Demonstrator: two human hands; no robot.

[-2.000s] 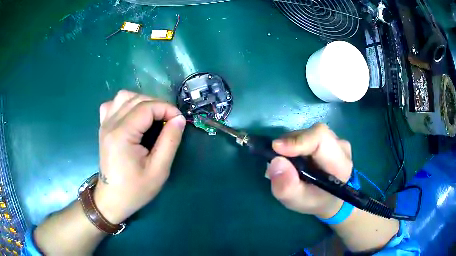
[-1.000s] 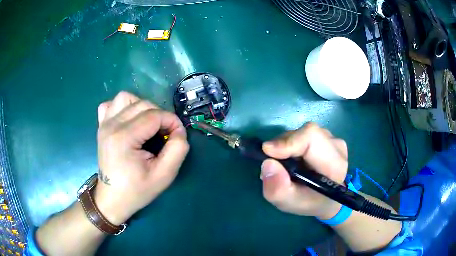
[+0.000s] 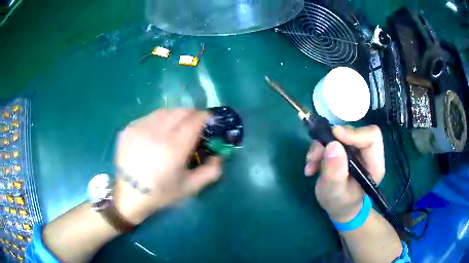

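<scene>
The round black device housing is blurred on the green mat, with the green circuit board at its near edge. My left hand is blurred and curls over the housing's left side, fingers on it; a yellow-orange bit of battery shows between thumb and fingers. My right hand is closed around the black handle of the soldering iron. The iron's tip points up and left, in the air away from the housing.
Two loose batteries lie beyond the housing. A white round tub stands right, beyond it a fan guard. A clear hood is at the top. A battery tray is at left. A tip cleaner and tape roll are far right.
My right hand has drawn the iron's tip off the circuit board, up and to the right. My left hand has moved right onto the housing. The view has shifted, showing more hood and tray.
</scene>
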